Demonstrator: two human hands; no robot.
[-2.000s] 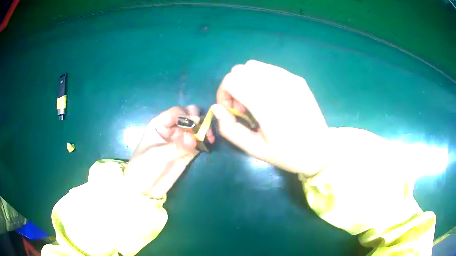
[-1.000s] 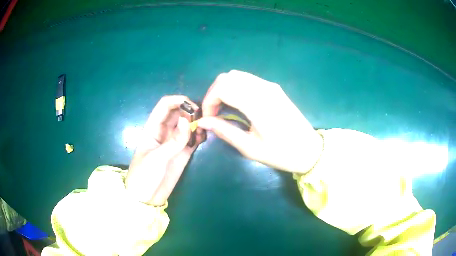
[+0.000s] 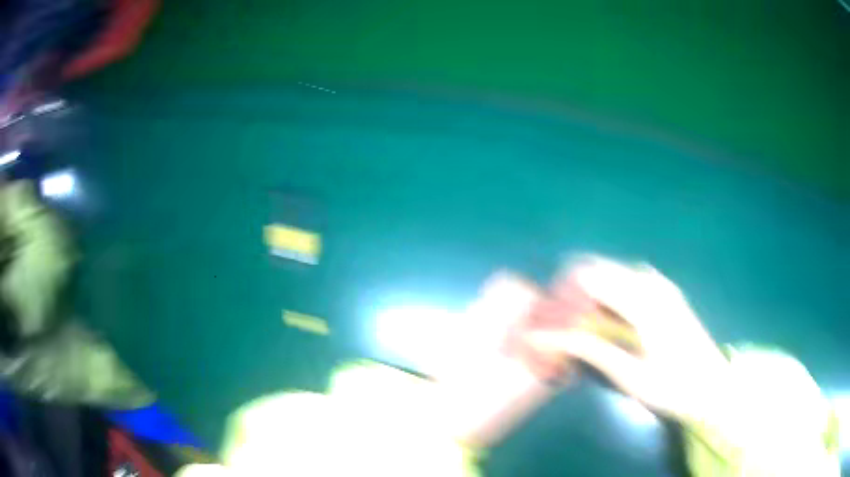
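The frame is strongly blurred. My left hand (image 3: 508, 340) and my right hand (image 3: 629, 326) are close together right of centre, above the green bench (image 3: 419, 177). A yellow streak of tape (image 3: 610, 326) shows at my right hand's fingers. What my left hand holds is hidden by blur and glare. A taped unit (image 3: 293, 238), dark with a yellow band, lies on the bench to the left of my hands. A small yellow tape scrap (image 3: 306, 322) lies just below it.
At the left edge is a person's pale yellow-green sleeve (image 3: 37, 261). A blurred red and dark object (image 3: 116, 37) is at the top left. A blue item (image 3: 154, 424) is at the lower left. Lamp glare lies beside my left hand.
The whole view has swung left, so my hands, the taped unit and the scrap appear farther right and lower. The other person's sleeve has come into view. My hands remain close together.
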